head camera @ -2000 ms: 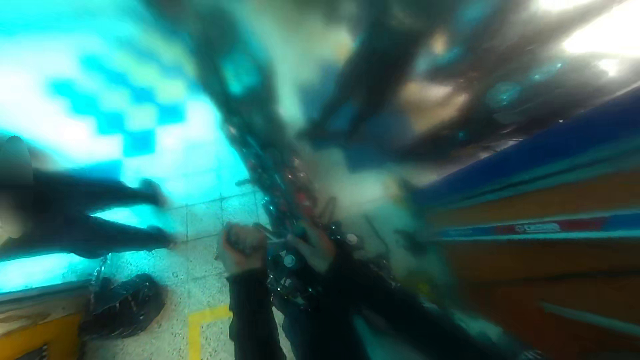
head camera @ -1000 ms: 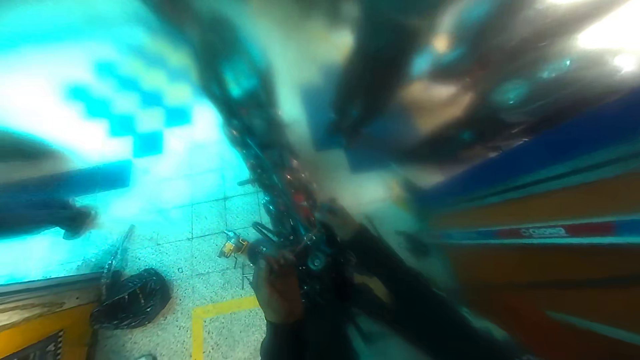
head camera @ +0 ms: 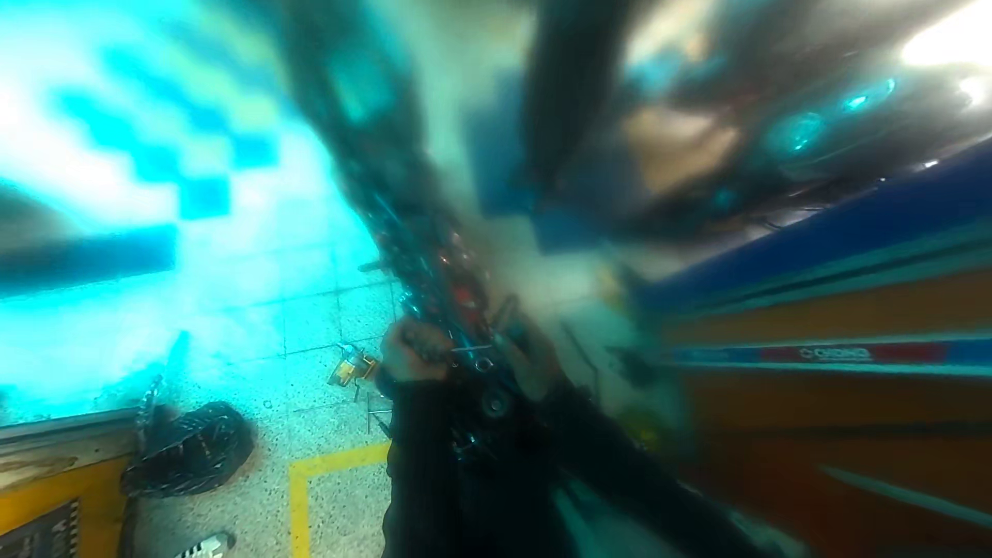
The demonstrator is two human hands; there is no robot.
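In the blurred head view, my left hand [head camera: 416,350] is curled at the left side of a dark mechanical assembly with red parts [head camera: 469,298], which looks like a motorcycle. My right hand [head camera: 531,353] is at its right side, fingers bent. A thin light rod or wire [head camera: 473,349] spans the gap between the two hands; which hand grips it, I cannot tell. Just below and between the hands are round metal fittings [head camera: 494,403] on the dark assembly. Both forearms wear dark sleeves.
Left of my left hand, a small yellow and metallic object [head camera: 353,366] lies on the speckled tile floor. A black plastic bag [head camera: 194,449] rests beside a yellow-fronted bench [head camera: 66,496] at lower left. Yellow tape [head camera: 298,504] marks the floor. An orange and blue cabinet [head camera: 814,395] stands at right.
My left hand has moved up along the assembly since one second ago. The person's legs seen at left two seconds ago are no longer there. The thin rod shows between my hands again.
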